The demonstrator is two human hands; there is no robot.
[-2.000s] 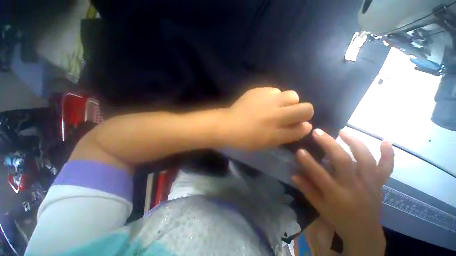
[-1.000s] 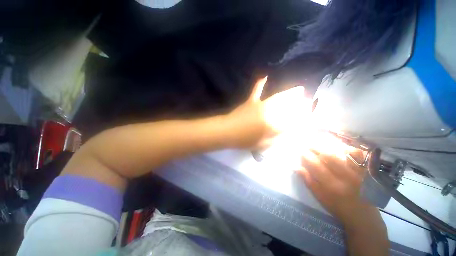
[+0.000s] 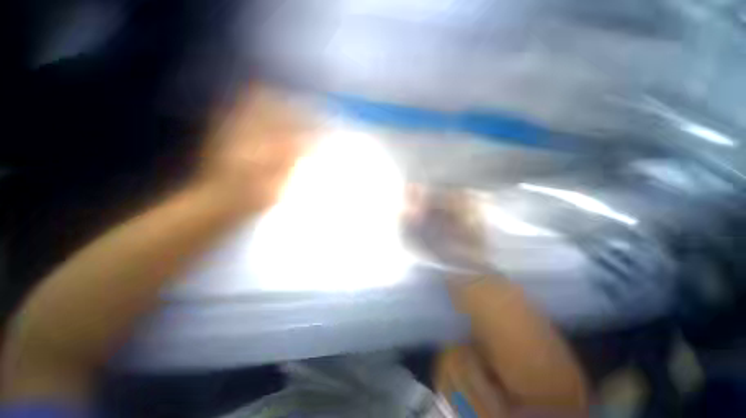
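Note:
The frame is strongly blurred. The white sewing machine head with a blue stripe (image 3: pixel 442 119) runs across the upper middle. A work lamp's white glare (image 3: pixel 335 216) hides the needle area. My left hand (image 3: pixel 253 147) is at the left side of the glare, beside dark cloth (image 3: pixel 106 122); its fingers are blurred and their hold cannot be told. My right hand (image 3: pixel 450 224) is at the right side of the glare, under the machine head; something dark shows by its fingers, but the hold cannot be made out.
The pale table edge (image 3: pixel 286 331) runs across below both hands. Dark blurred shapes lie on the table at the right (image 3: pixel 622 261). Light-coloured clothing (image 3: pixel 343 388) shows below the edge.
The view has swung to the right and blurred. The machine head and lamp glare now stand nearer the middle. My hands have moved from close together at the cloth to either side of the glare.

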